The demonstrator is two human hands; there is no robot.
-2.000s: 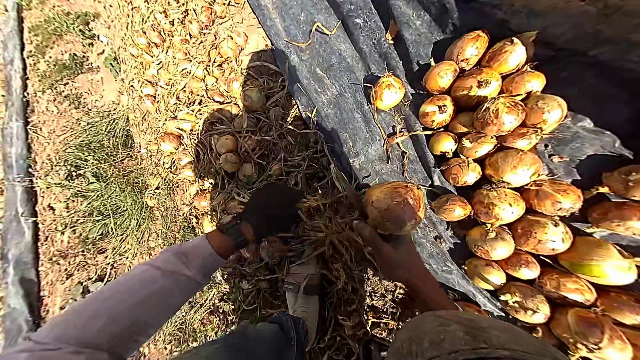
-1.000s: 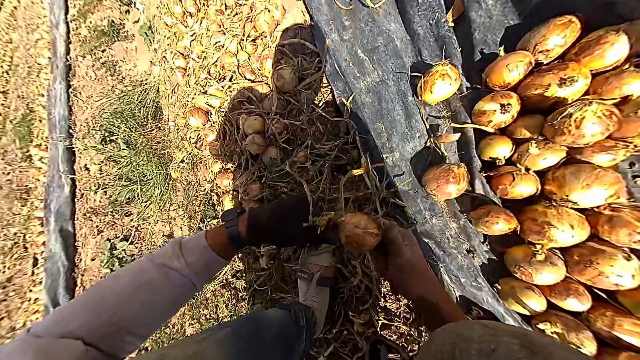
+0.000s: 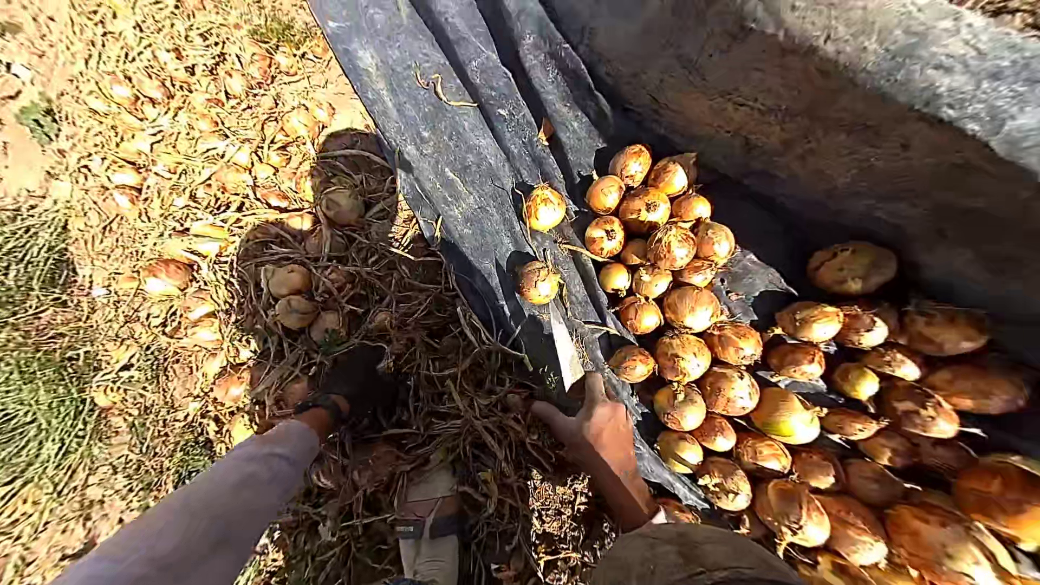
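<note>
My left hand [image 3: 361, 386], in a dark glove with a band at the wrist, reaches down among dry onion tops [image 3: 455, 390]; its fingers are lost in shadow, so any hold is hidden. Bare, my right hand [image 3: 600, 426] is closed around a knife at the tarp's edge, its pale blade [image 3: 565, 345] pointing up and away from me. Just beyond the tip, a trimmed onion [image 3: 539, 282] lies on the dark tarp [image 3: 455, 154], and another onion [image 3: 545, 208] sits farther off. Shaded onions [image 3: 291, 281] rest in the tops beyond my left hand.
A large pile of onions [image 3: 682, 357] covers the tarp at right, below its raised side [image 3: 812, 122]. More onions [image 3: 166, 277] and dry leaves lie along the ground at left, beside green grass [image 3: 41, 406]. My shoe [image 3: 431, 520] stands between my arms.
The onion held between my hands one second ago is no longer there. My hands have moved apart, and the knife blade now shows over the tarp. The view has swung right.
</note>
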